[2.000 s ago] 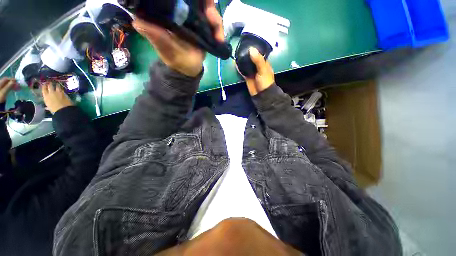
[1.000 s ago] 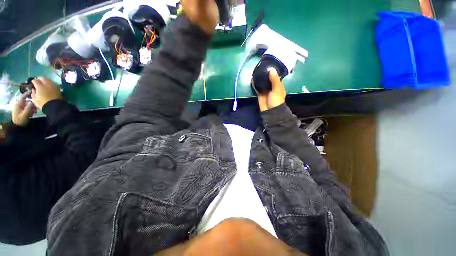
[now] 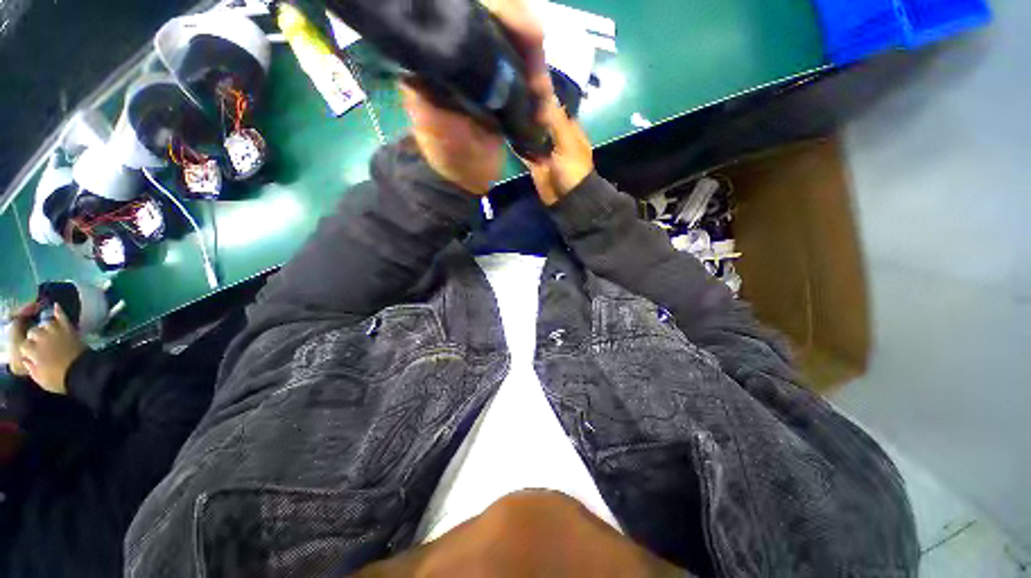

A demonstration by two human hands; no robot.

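My left hand [image 3: 452, 138] is shut on a long black electric screwdriver [image 3: 458, 57]. The tool slants down to the right, and its tip end overlaps my right hand in view. My right hand [image 3: 564, 158] is at the black head of a white camera unit [image 3: 580, 25], near the bench's front edge. The screwdriver and my hands hide most of the camera head, so the contact of tip and camera does not show. Part of the white bracket shows behind.
Several camera units with hanging wires and LED boards [image 3: 243, 151] stand on the green bench [image 3: 701, 51] at left. A yellow-and-white tube [image 3: 321, 59] lies behind my left hand. A coworker's hands [image 3: 48, 350] are at far left. A blue bin [image 3: 893, 23] is at right; a cardboard box [image 3: 808, 260] is below.
My left hand has come back down with the screwdriver to the camera unit at my right hand. The view has shifted, and the yellow-and-white tube now shows more fully.
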